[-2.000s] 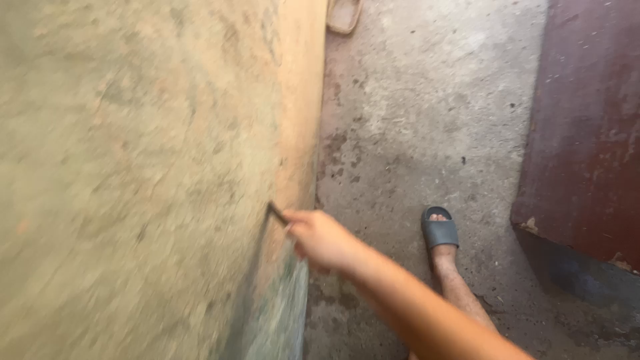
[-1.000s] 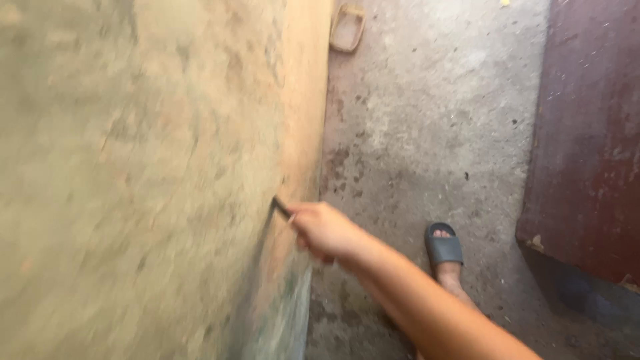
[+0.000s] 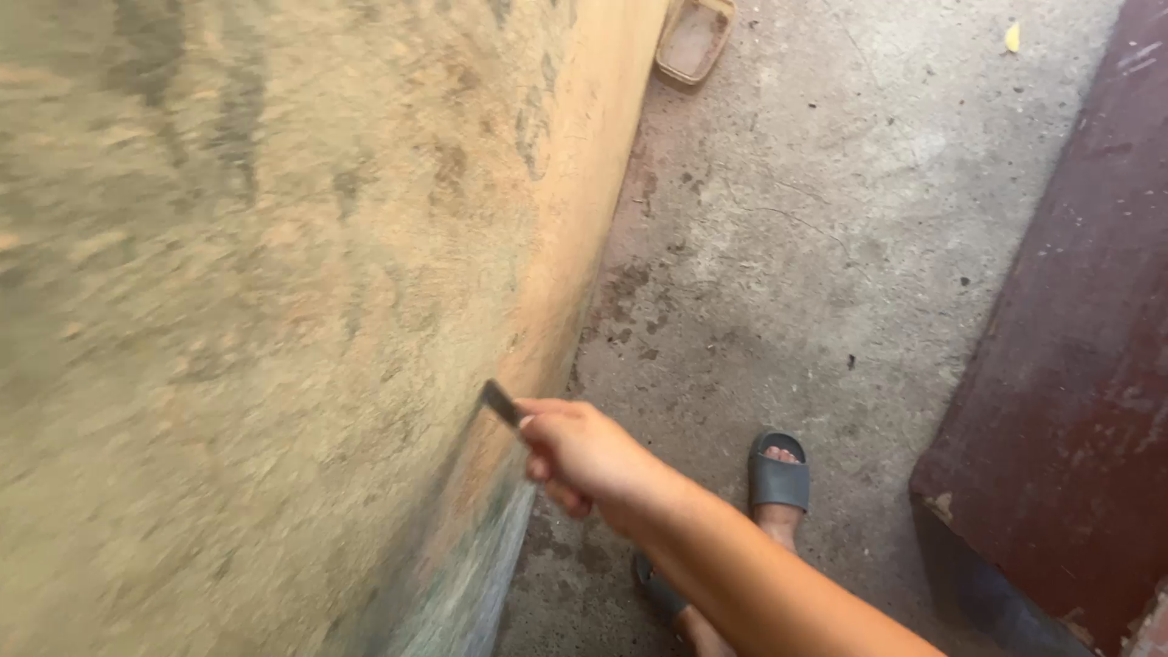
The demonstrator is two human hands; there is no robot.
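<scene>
My right hand (image 3: 579, 456) reaches in from the lower right and grips a small dark, flat tool (image 3: 502, 403), its exact kind blurred. The tool's dark end is at the surface of a worn, yellowish plastered wall (image 3: 301, 301); whether it touches cannot be told for sure. The fingers are curled, with one finger lying toward the tool's dark end. Below the hand the wall turns grey-green and bluish near its base. My left hand is out of view.
Rough concrete floor (image 3: 730, 274) runs beside the wall. A shallow rectangular container (image 3: 695, 41) lies by the wall at the top. A dark red, worn panel or surface (image 3: 1077, 347) stands at right. My feet in grey slide sandals (image 3: 780, 482) are below; a yellow scrap (image 3: 1012, 37) lies farther off.
My right hand stays closed on the tool near the wall, with little plain movement. The second sandal now shows beside my forearm.
</scene>
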